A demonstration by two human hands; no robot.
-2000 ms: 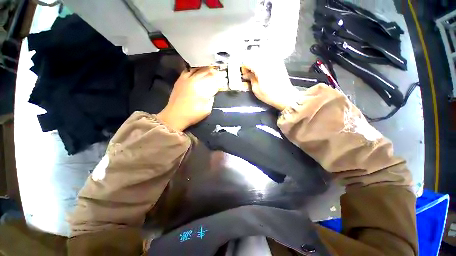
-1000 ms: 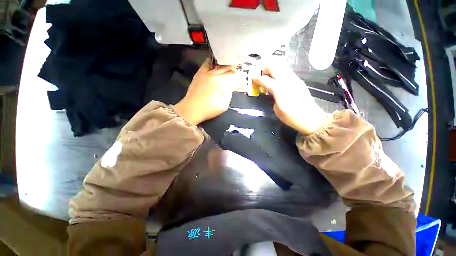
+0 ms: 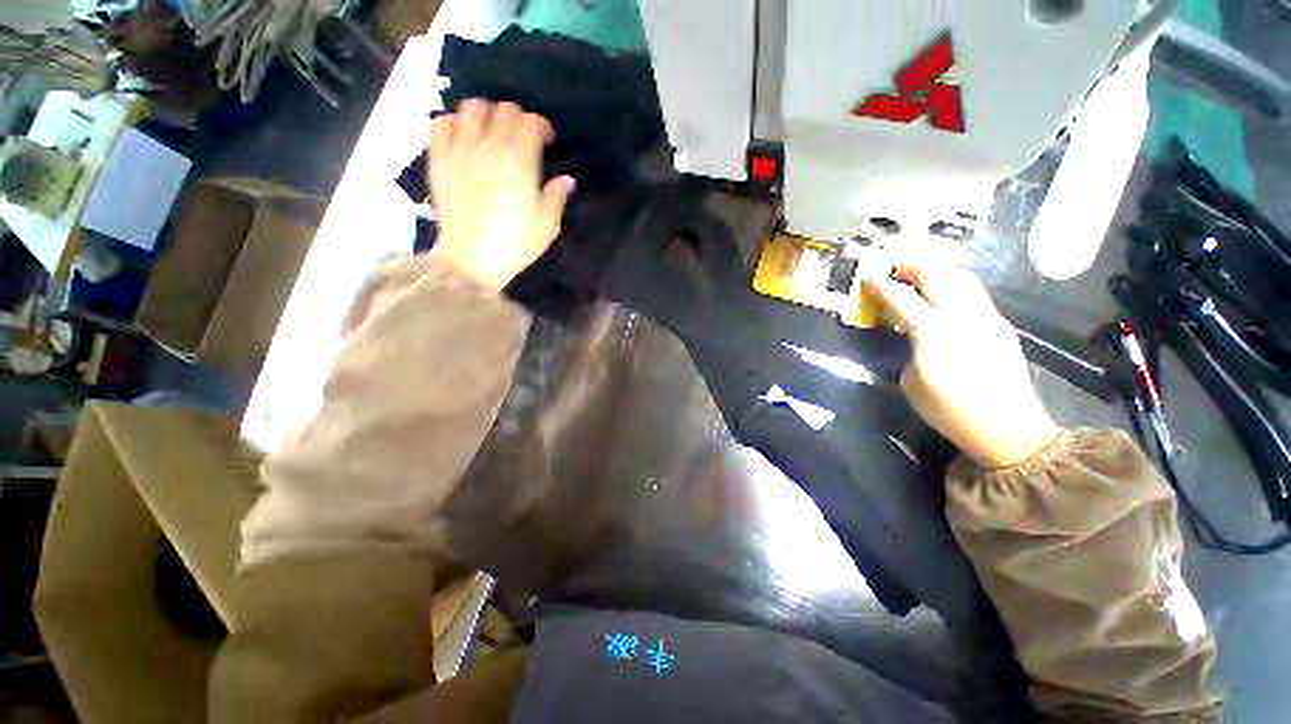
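Note:
My left hand (image 3: pixel 493 187) lies on the stack of black cut pieces (image 3: pixel 602 106) at the upper left, palm down, fingers slightly spread; whether it grips a piece cannot be told. My right hand (image 3: pixel 966 354) is at the needle area of the white sewing machine (image 3: pixel 892 71), fingertips at the right side of the yellow plate (image 3: pixel 807 272). What its fingertips hold is not clear. Loose black fabric pieces (image 3: pixel 850 495) lie on the shiny table in front of the machine.
Black zips (image 3: pixel 1225 354) lie at the right, with red-and-metal thread snips (image 3: pixel 1141 379) and a thin dark cord (image 3: pixel 1203 535) beside them. Open cardboard boxes (image 3: pixel 106 552) stand at the left beyond the table edge. The apron (image 3: pixel 736 679) is at my lap.
My left hand has left the needle area and moved left onto the stack. My right hand stays by the needle. The view has turned left, showing boxes and the yellow plate more fully.

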